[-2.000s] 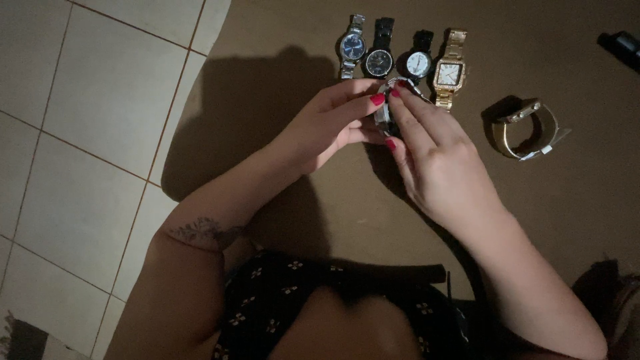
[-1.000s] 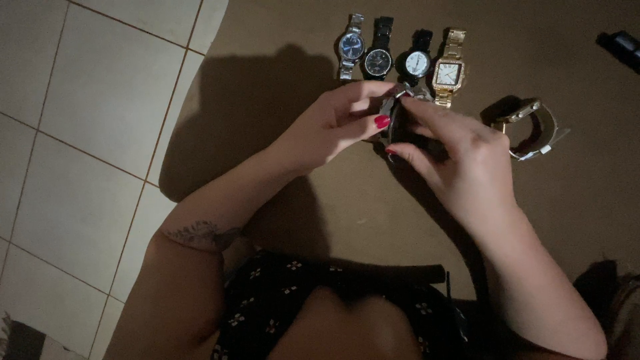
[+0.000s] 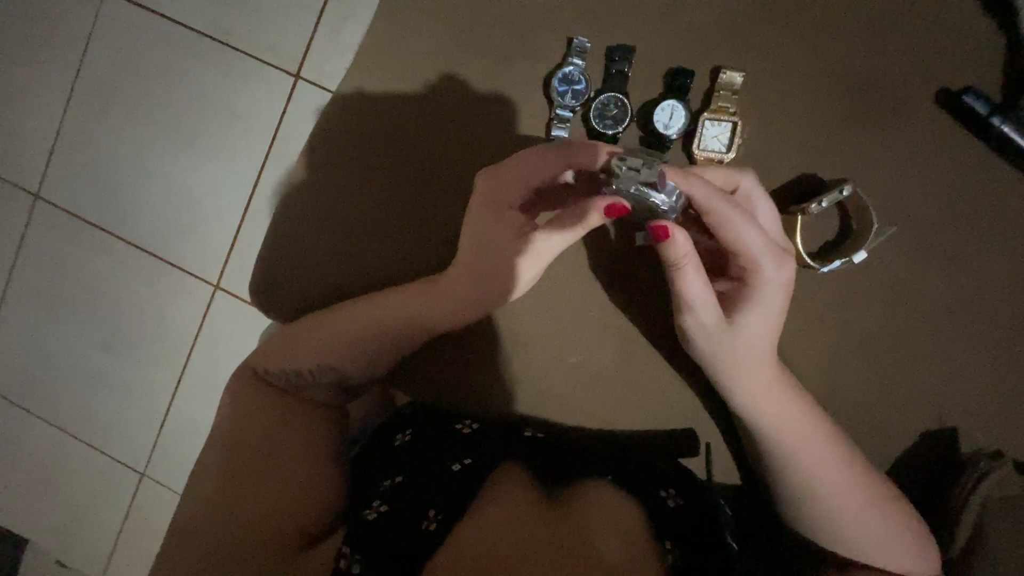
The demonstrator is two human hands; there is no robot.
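Note:
Between both hands is a silver-coloured metal wristwatch, its bracelet links turned up and its dial hidden. My left hand grips it from the left with thumb and fingers. From the right, my right hand holds it, thumb below and fingers above. Just beyond the hands lie a silver watch with a blue dial, a black watch with a dark dial, a black watch with a white dial and a gold watch with a square dial, side by side.
Right of my right hand, a gold-toned watch stands on its side with a small tag on its band. A black object lies at the upper right on the brown surface. Pale floor tiles show at the left; dark fabric is at the lower right.
The held watch has been turned, so its silver links now show between the fingertips. My right hand's fingers have shifted and its thumb has come under the watch's right side.

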